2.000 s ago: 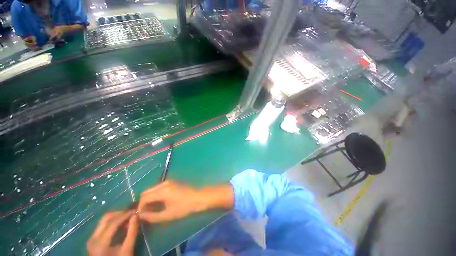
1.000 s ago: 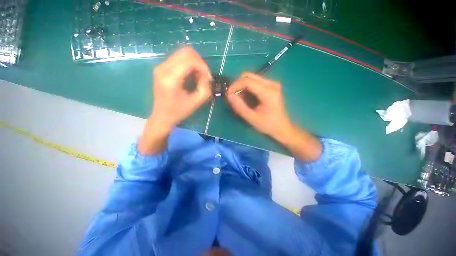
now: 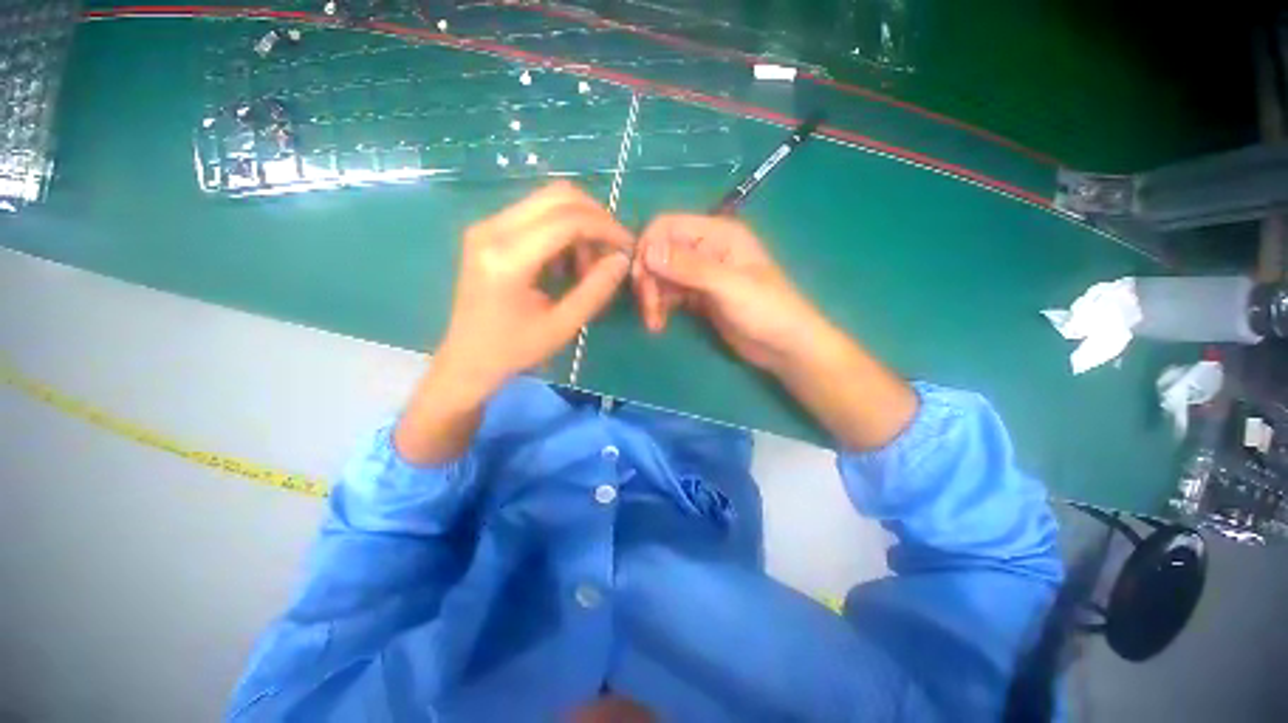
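Note:
My left hand (image 3: 526,283) and my right hand (image 3: 718,280) meet above the green mat, bare, thumbs and forefingers pinched together. A small dark electronic part (image 3: 634,257) is between their fingertips; the fingers hide nearly all of it. A slim black marker pen (image 3: 767,170) lies on the mat just beyond my right hand. A clear plastic tray (image 3: 353,120) with tiny light specks lies beyond my left hand.
Red lines (image 3: 904,156) cross the green mat (image 3: 904,283). At the right are a crumpled white wipe (image 3: 1102,322), a whitish bottle (image 3: 1198,308), a second wipe (image 3: 1187,389) and a metal post (image 3: 1201,198). A round black stool (image 3: 1155,593) stands lower right.
The view has swung down from the wider bench onto my hands. Since one second ago my hands have closed together, and the dark part between them is now mostly covered.

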